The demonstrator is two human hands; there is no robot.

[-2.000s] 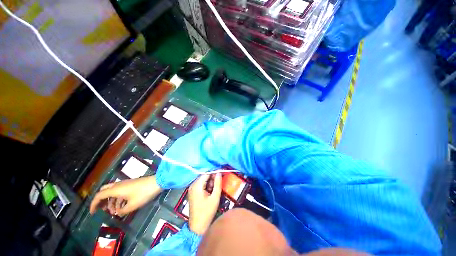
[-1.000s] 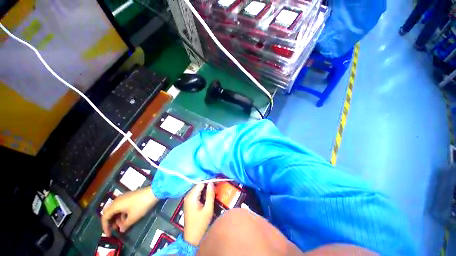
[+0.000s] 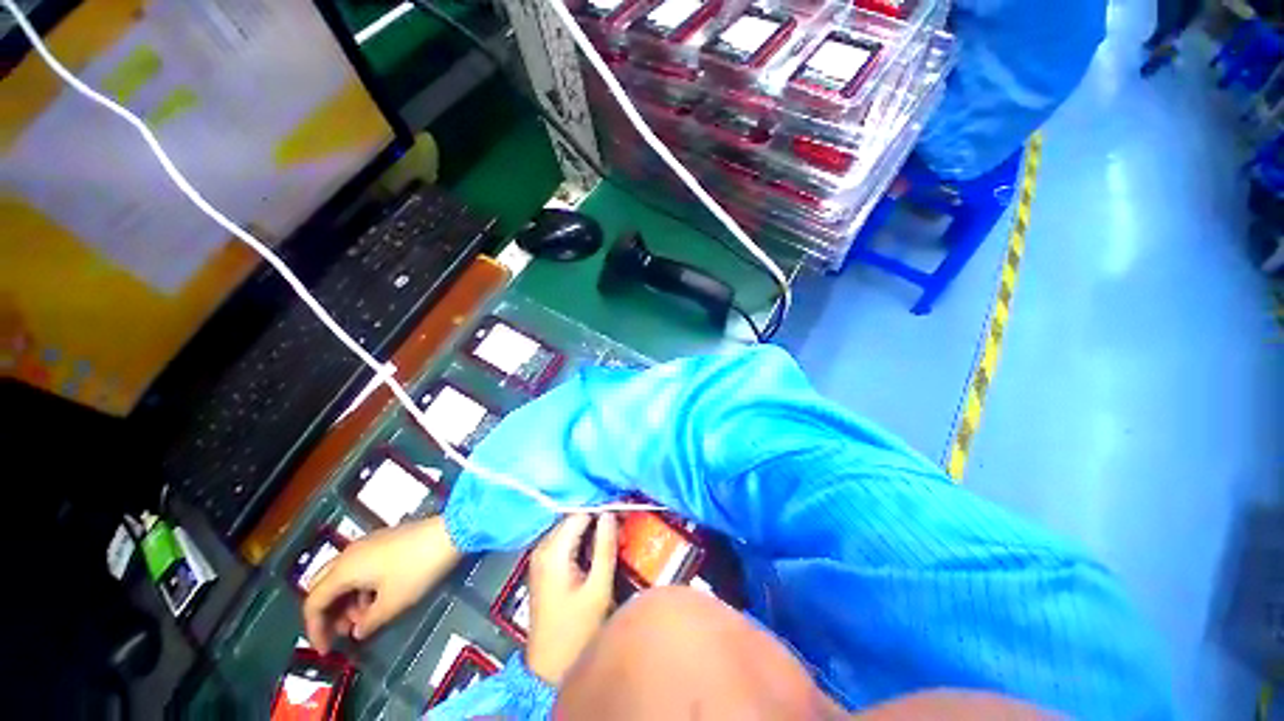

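My left hand (image 3: 570,599) is at the lower middle, its fingers closed at the edge of a red-edged device (image 3: 658,547) with an orange screen. The white cable (image 3: 289,275) crosses the view and passes above these fingers; its plug is not visible. My right hand (image 3: 378,580) reaches across from the right over the clear tray (image 3: 542,321), fingers curled and apart, nothing seen in them. Its fingertips are just above a red device (image 3: 311,686) at the bottom left; contact is unclear. Devices with white faces, such as this one (image 3: 392,489), lie in the tray pockets.
Beyond the tray are a black keyboard (image 3: 331,331), a monitor (image 3: 183,155), a mouse (image 3: 559,234) and a barcode scanner (image 3: 666,278). Stacked trays (image 3: 789,134) stand at the bench end. A blue stool (image 3: 922,233) with blue fabric above it is on the floor.
My right hand has moved slightly down and right, and its fingers are lower, nearer the bottom-left device. My left hand stays by the orange-screen device. The view has shifted slightly.
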